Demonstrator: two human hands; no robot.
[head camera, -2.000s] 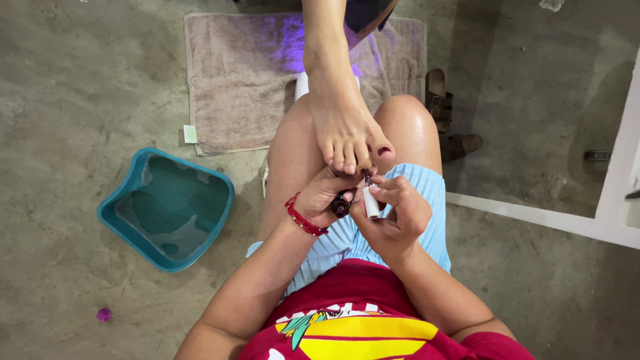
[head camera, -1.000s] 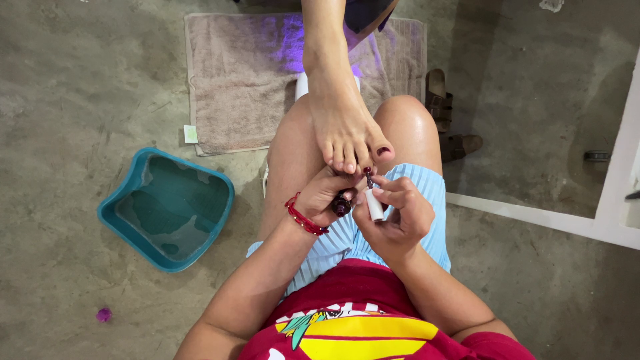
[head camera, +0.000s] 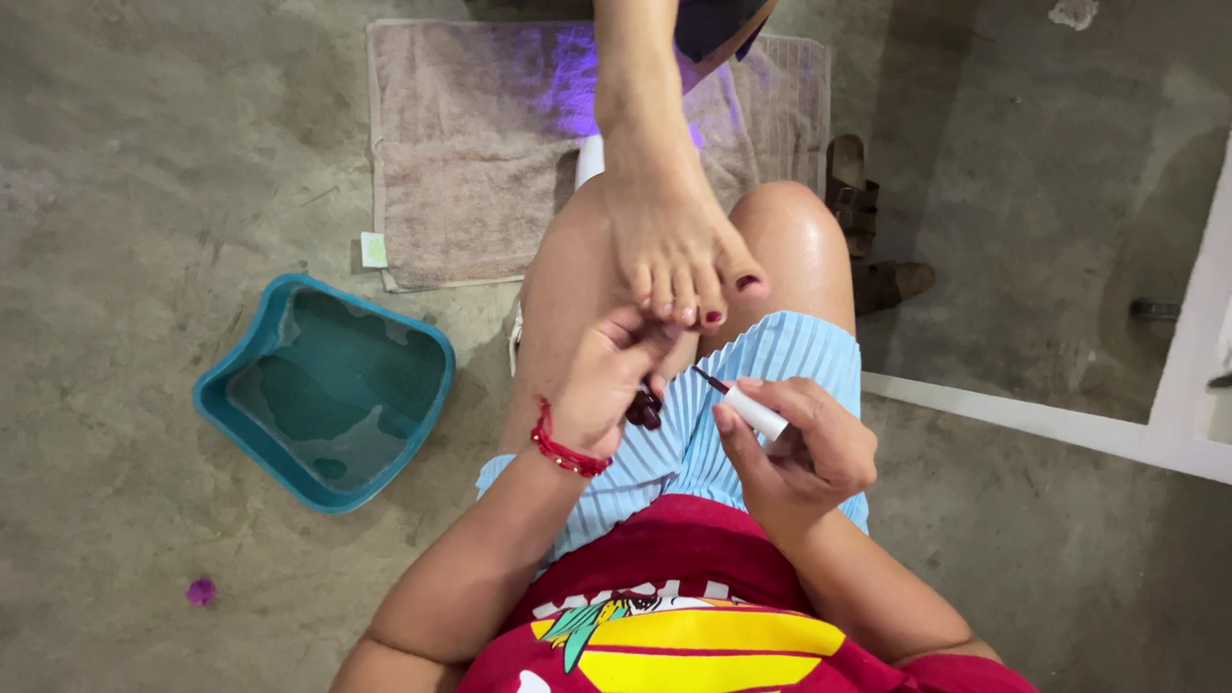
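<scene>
Another person's bare foot (head camera: 669, 217) comes down from the top, its toes over my lap. Dark red polish shows on the big toenail and on the second toenail. My left hand (head camera: 616, 375), with a red beaded bracelet at the wrist, touches the smaller toes and holds a dark nail polish bottle (head camera: 645, 407) in its lower fingers. In my right hand (head camera: 804, 443) is a nail polish brush (head camera: 756, 412) by its white cap; the dark bristle end points up and left, apart from the toes and the bottle.
A teal plastic basin (head camera: 337, 395) with water stands on the concrete floor at left. Beyond my knees lies a beige towel (head camera: 462, 164) with purple light on it and a partly hidden white object (head camera: 589, 159). Brown sandals (head camera: 852, 197) and a white frame (head camera: 1020, 423) are at right.
My right hand has drawn the brush away from the toes, down and to the right. The second toenail, partly hidden before, now shows red. My left hand remains at the toes.
</scene>
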